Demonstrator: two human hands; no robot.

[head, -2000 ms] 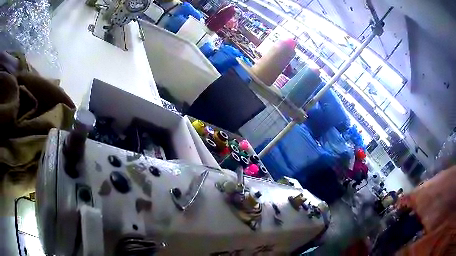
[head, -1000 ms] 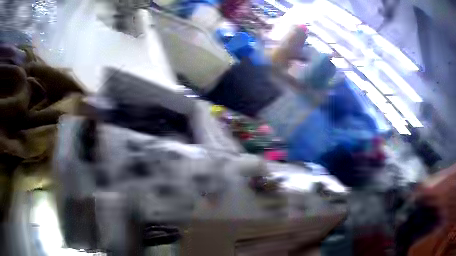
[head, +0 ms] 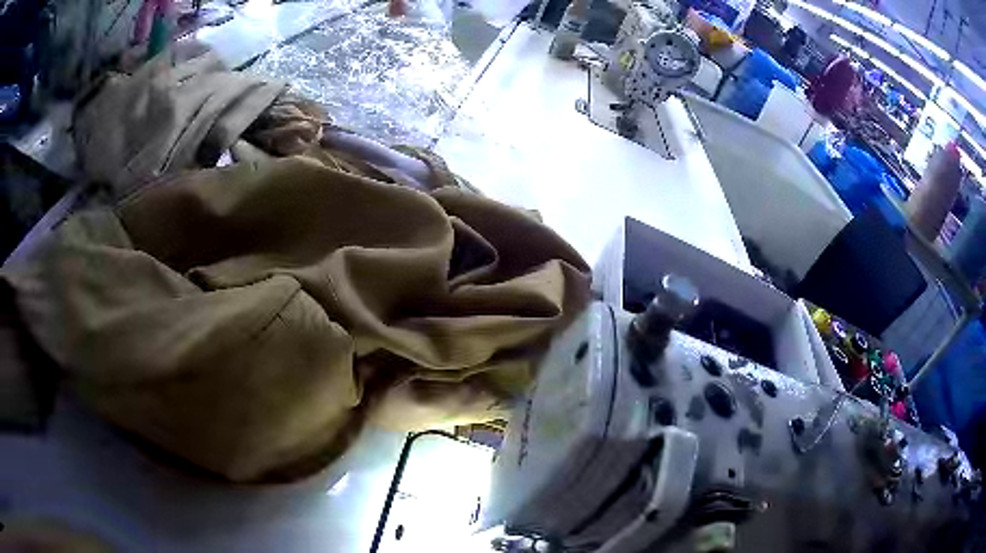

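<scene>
A large heap of tan-brown cloth (head: pixel 314 259) lies crumpled on the white table left of the sewing machine. A paler beige garment (head: pixel 162 113) lies behind it at the upper left. The white machine head (head: pixel 692 432), with worn dark spots, fills the lower right. The needle area (head: pixel 438 486) glows brightly at its left end, and the needle is not clear. Neither of my hands can be made out. A blurred brownish patch shows at the bottom left edge; I cannot tell what it is.
An open white carton (head: pixel 703 259) with dark items stands behind the machine head. Small coloured spools (head: pixel 865 351) are boxed to its right. Crinkled clear plastic (head: pixel 368 65) lies on the far table. Another sewing machine (head: pixel 649 65) stands at the back. A thread cone (head: pixel 935 189) is at the right.
The view has swung left and down, so the machine, carton and spools appear farther right. The whole cloth heap and the beige garment now show. The orange-brown shape at the right has left the picture.
</scene>
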